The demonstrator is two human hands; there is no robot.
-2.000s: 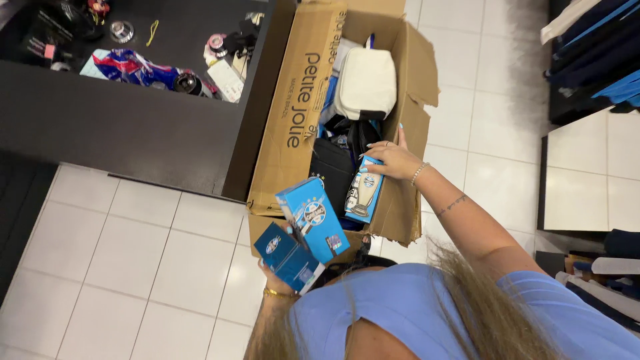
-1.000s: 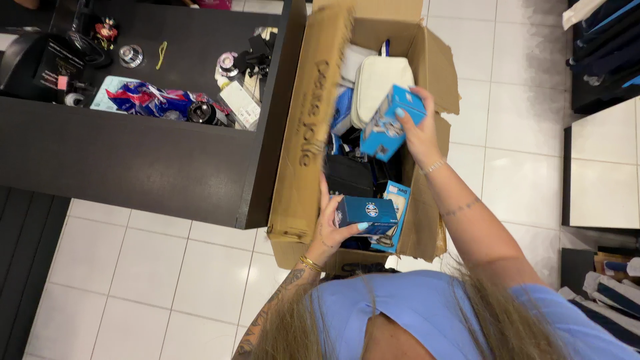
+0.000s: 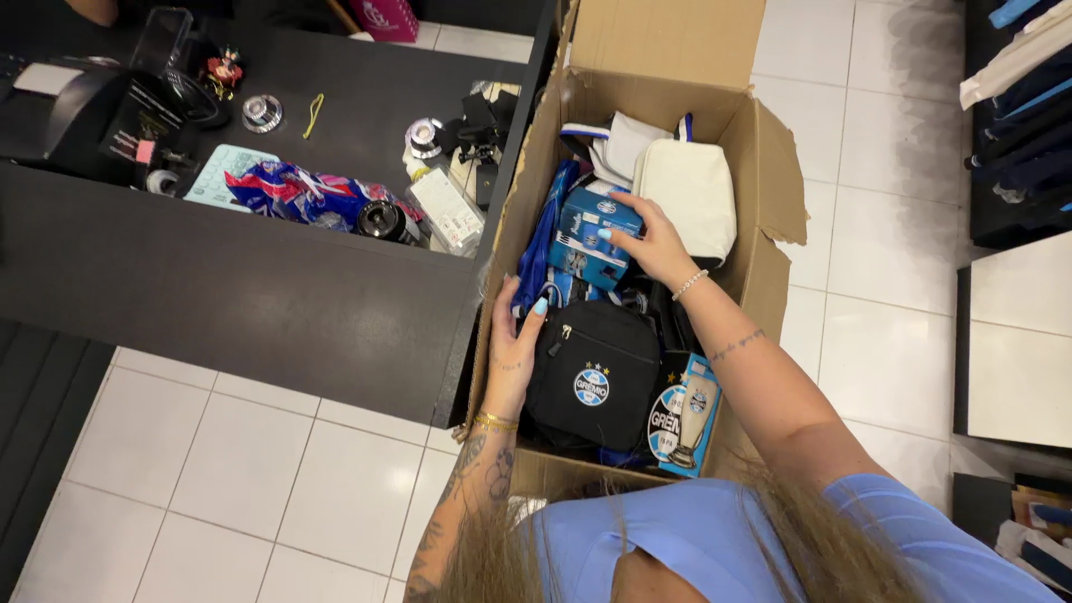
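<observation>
My right hand (image 3: 649,239) is on a blue printed box (image 3: 596,239) inside an open cardboard carton (image 3: 662,84), thumb and fingers over its upper right part. My left hand (image 3: 512,339) touches the carton's left side, thumb and fingers apart, nothing seen between them. Beside it lies a black zippered bag (image 3: 590,377) with a round club crest. A light blue and black box with a beer glass picture (image 3: 687,414) stands in the near right corner. Right of the blue box is a cream pouch (image 3: 687,201); a shiny blue plastic package (image 3: 536,243) lies along the left wall.
A dark counter (image 3: 251,301) adjoins the carton's left side, bearing a keyboard (image 3: 226,172), a bundle in a blue and red bag (image 3: 293,193) and black gadgets. Clothes hang (image 3: 1017,109) at the right above a white unit (image 3: 1022,335). White floor tiles surround the carton.
The carton's left flap, raised before, no longer shows upright. My right hand has lowered to a box inside the carton. My left hand held a dark blue box and now touches the carton's left side.
</observation>
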